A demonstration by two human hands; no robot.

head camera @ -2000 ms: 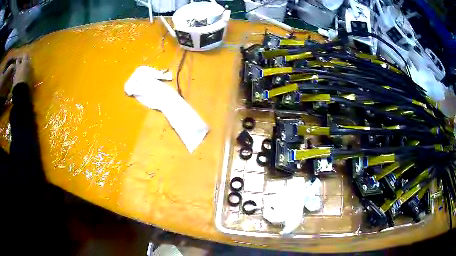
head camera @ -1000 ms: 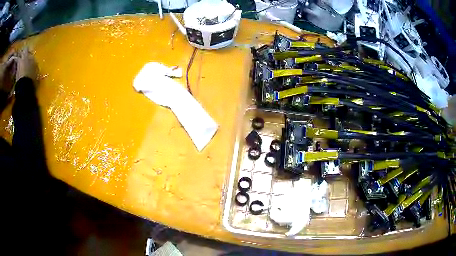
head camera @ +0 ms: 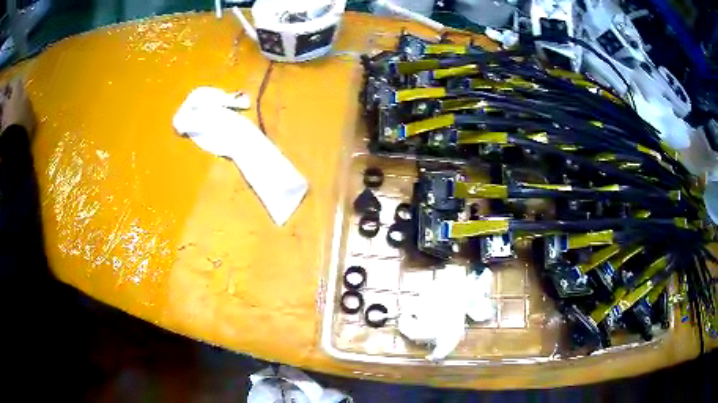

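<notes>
Camera modules (head camera: pixel 437 197) with yellow ribbon strips and black cables lie massed on a clear blister tray (head camera: pixel 329 315). The cables (head camera: pixel 582 149) fan to the right. Several black rings (head camera: pixel 355 277) and a small black fitting (head camera: pixel 367 201) lie on the tray's left side, beside a crumpled white wipe (head camera: pixel 441 311). A long white cloth (head camera: pixel 260 177) lies alone mid-table. A hand (head camera: pixel 16 109) in a dark sleeve is cut off by the left edge, dim and blurred; I cannot tell whether it is my left hand or what it holds. My right hand is not visible.
A white housing (head camera: pixel 295 33) with dark square windows stands at the table's back, a thin reddish lead beside it. White housings (head camera: pixel 555 35) are piled back right. A white object (head camera: pixel 287 386) shows below the front edge of the orange tabletop (head camera: pixel 228 268).
The view has swung slightly, so the tabletop things sit further left and higher. The hand at the left is more cut off. The white object below the table's edge shows more.
</notes>
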